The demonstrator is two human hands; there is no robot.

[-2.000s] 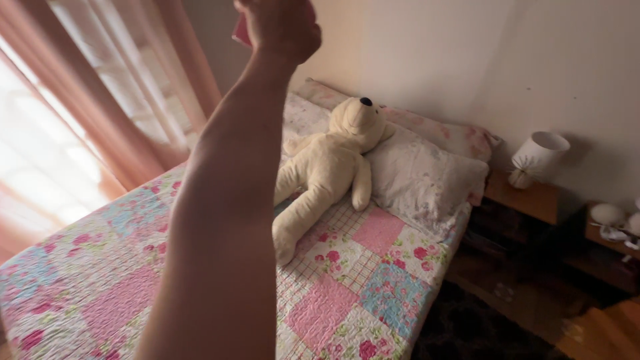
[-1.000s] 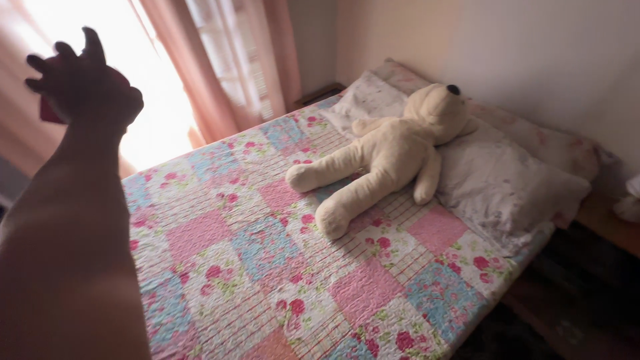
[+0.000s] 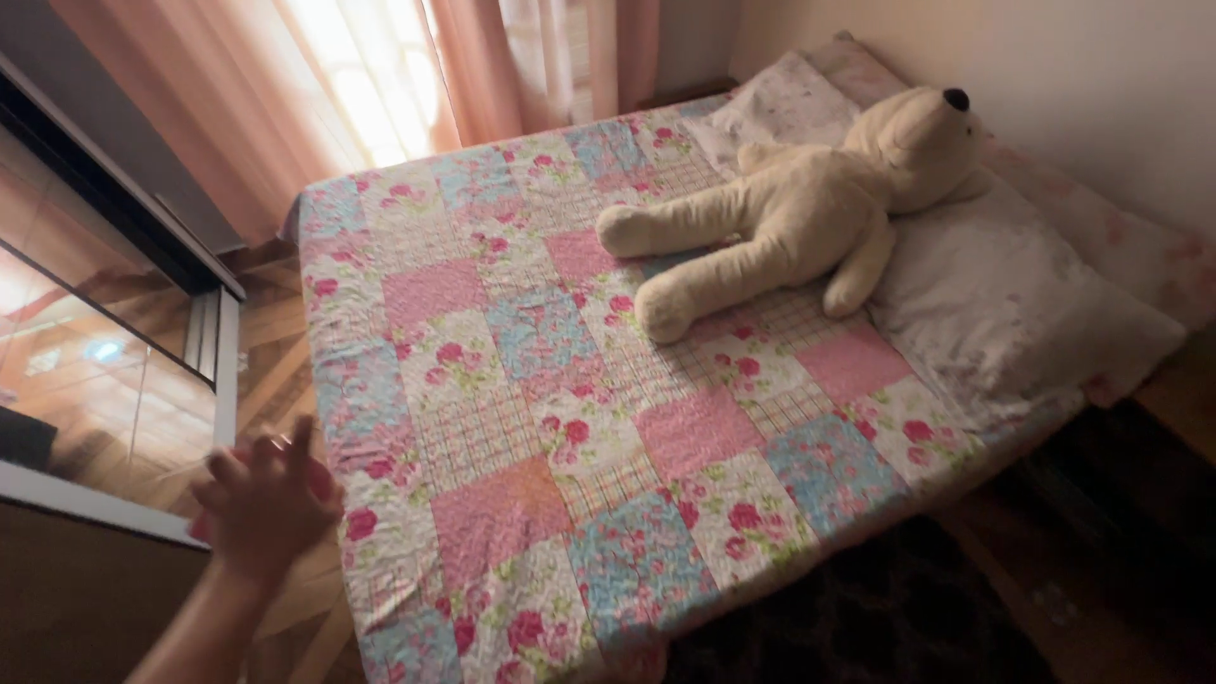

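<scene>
At lower left, my left hand (image 3: pixel 266 503) is seen from its back, fingers spread and bent around a pinkish-red object (image 3: pixel 324 483). Most of that object is hidden behind the palm, so its kind cannot be told. The hand is by the left side of a bed with a floral patchwork quilt (image 3: pixel 698 432); whether it touches the quilt is unclear. A large cream teddy bear (image 3: pixel 807 209) lies on its back across the quilt, its head on the pillows (image 3: pixel 1007 304). My right hand is out of view.
Left of the bed stands a mirrored sliding door (image 3: pixel 142 408) above a wooden floor (image 3: pixel 271 370). Pink curtains (image 3: pixel 480 66) hang behind the bed's far side. A dark rug (image 3: pixel 855 608) lies at lower right, and a wall rises behind the pillows.
My left hand has come down from high in the view to the lower left, with the pinkish-red object still in it. The view has swung left, bringing in the mirrored door; the bear lies as before.
</scene>
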